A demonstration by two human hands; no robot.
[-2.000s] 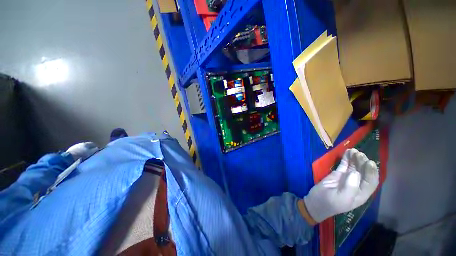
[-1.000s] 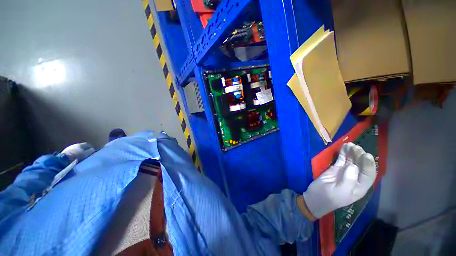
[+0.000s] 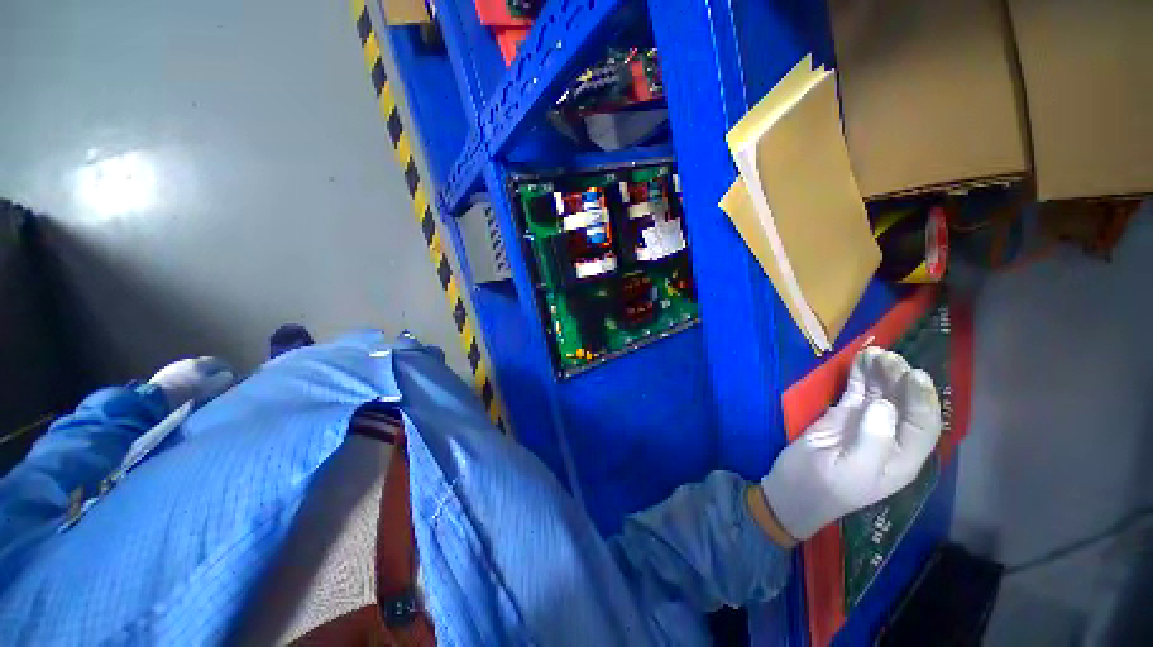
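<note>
My right hand (image 3: 860, 442), in a white glove, is over a dark green circuit board (image 3: 879, 544) on a red foam sheet (image 3: 828, 588) on the blue shelf. Its fingers are curled in towards the thumb, and no object shows in it. It hides the middle of the board; I cannot tell if it touches it. My left hand (image 3: 192, 378), also gloved in white, is small at the far left beside my blue smock. Its fingers are unclear, and I cannot tell whether it holds anything.
Yellow-brown envelopes (image 3: 816, 209) lie on the shelf above my right hand. A tape roll (image 3: 933, 244) and large cartons (image 3: 929, 95) are beyond. A populated green board (image 3: 607, 272) lies on a lower shelf. Yellow-black tape (image 3: 427, 215) edges the rack; a black object (image 3: 948, 597) is at lower right.
The shelf, envelopes and boards have shifted slightly left and up in the view. My right hand stays over the board in much the same curled pose.
</note>
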